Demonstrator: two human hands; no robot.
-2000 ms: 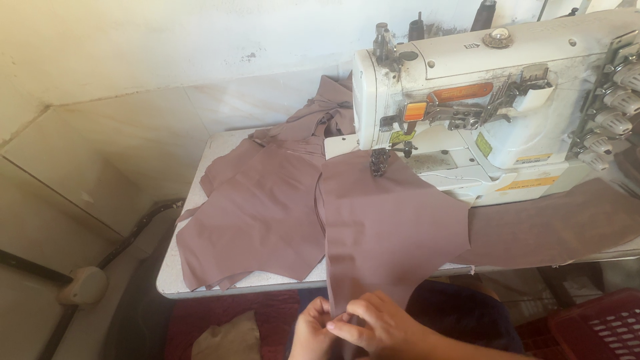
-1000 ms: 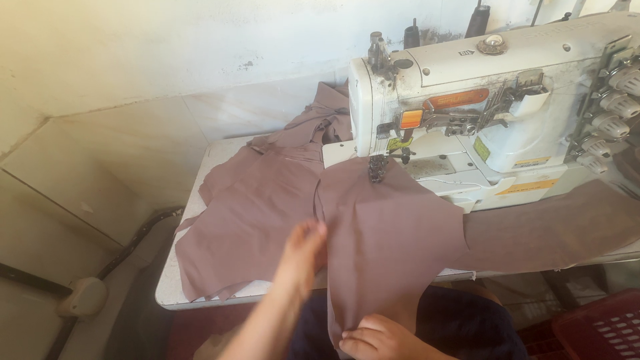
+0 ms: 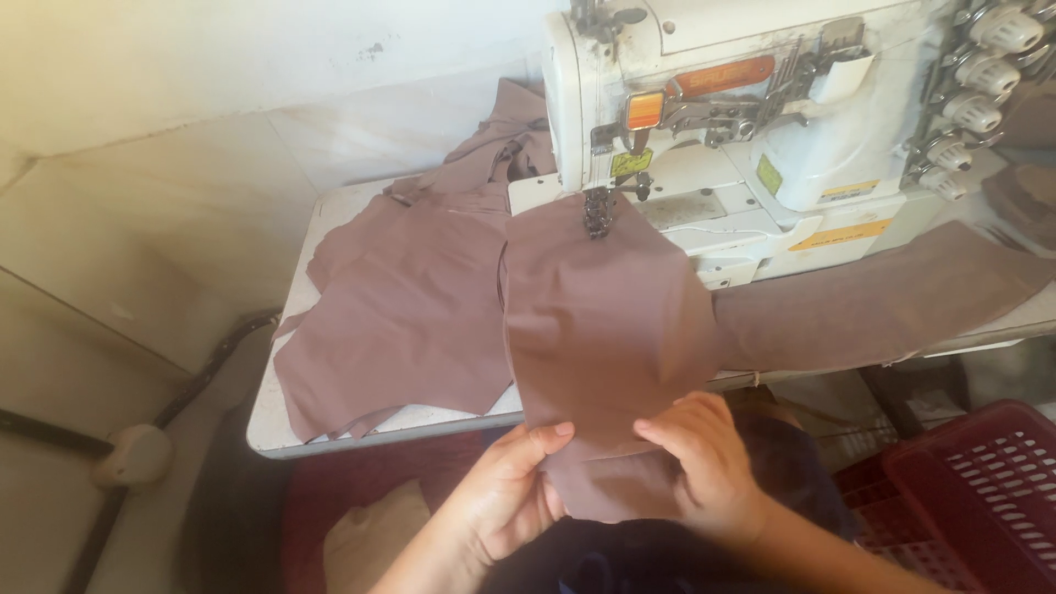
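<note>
A brown-mauve fabric piece (image 3: 610, 330) runs from the presser foot (image 3: 597, 216) of a white industrial sewing machine (image 3: 709, 107) down over the table's front edge. My left hand (image 3: 516, 487) grips its lower left side, thumb on top and fingers beneath. At the lower right side, my right hand (image 3: 705, 462) pinches the same piece. Between my hands a fabric edge lies across a lower layer. More cut pieces in the same colour (image 3: 412, 305) lie stacked to the left, and a long strip (image 3: 874, 305) extends right from beside the held piece.
The white sewing table (image 3: 272, 412) has a rounded front left corner. A dark red perforated plastic basket (image 3: 990, 487) stands at lower right. Below the table lies a beige scrap (image 3: 375, 536) on something red. Tiled wall (image 3: 190, 223) rises behind and left, with a dark pipe running along it.
My left hand has moved from the left edge of the fabric down to its lower end. Both hands now hold that end, farther apart than two seconds ago. The view has come closer.
</note>
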